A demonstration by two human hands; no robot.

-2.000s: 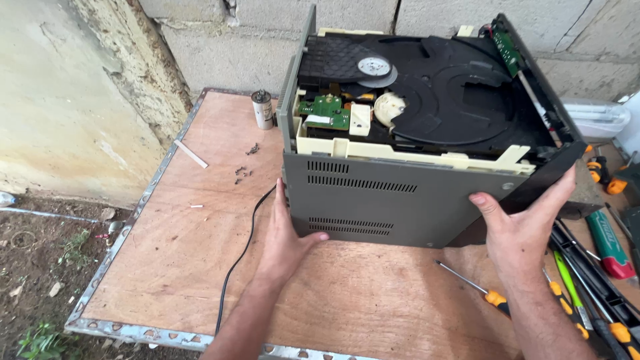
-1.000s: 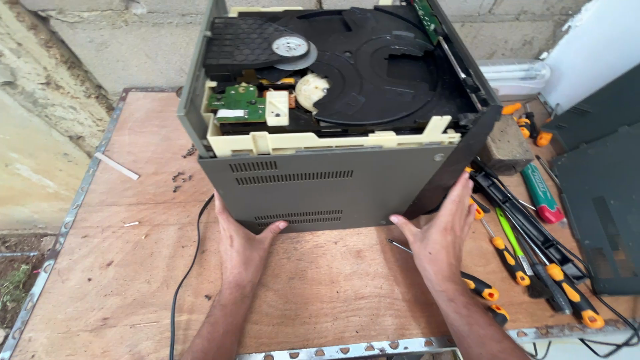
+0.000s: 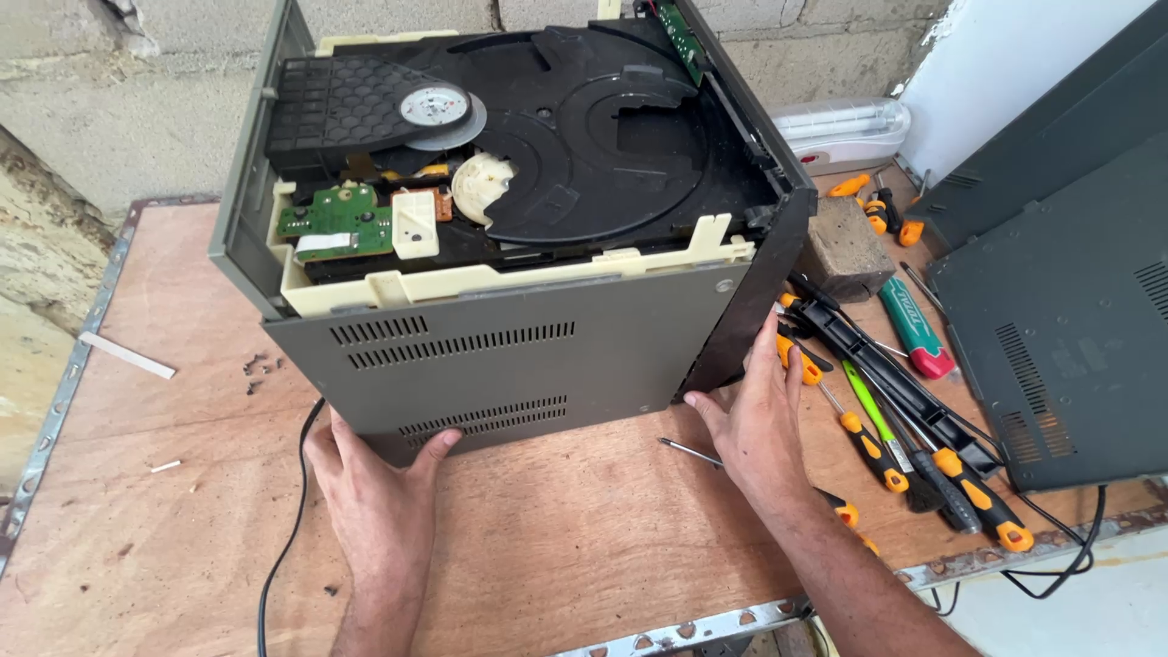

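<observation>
A grey disc-changer stereo unit (image 3: 511, 365) stands on the plywood table with its top off. Inside are a black disc carousel tray (image 3: 584, 137), a silver disc clamp (image 3: 436, 108), a green circuit board (image 3: 338, 221) and a broken cream plastic wheel (image 3: 482, 187). My left hand (image 3: 392, 502) grips the lower left corner, thumb on the vented side panel. At the lower right corner, by the dark front panel (image 3: 757, 274), my right hand (image 3: 753, 429) holds the unit; some of its fingers are hidden. A screwdriver shaft (image 3: 691, 452) lies beside the right thumb.
Several orange-and-black screwdrivers (image 3: 874, 452), a green brush (image 3: 871, 401) and a teal-and-red tool (image 3: 915, 330) lie at right, near a stone block (image 3: 844, 248). A dark vented metal cover (image 3: 1068, 319) leans behind them. Small screws (image 3: 260, 365) and a black cable (image 3: 294, 520) are at left.
My right hand has moved from the unit's side panel down to its lower front corner. The left hand stays at the lower left corner. The view has shifted.
</observation>
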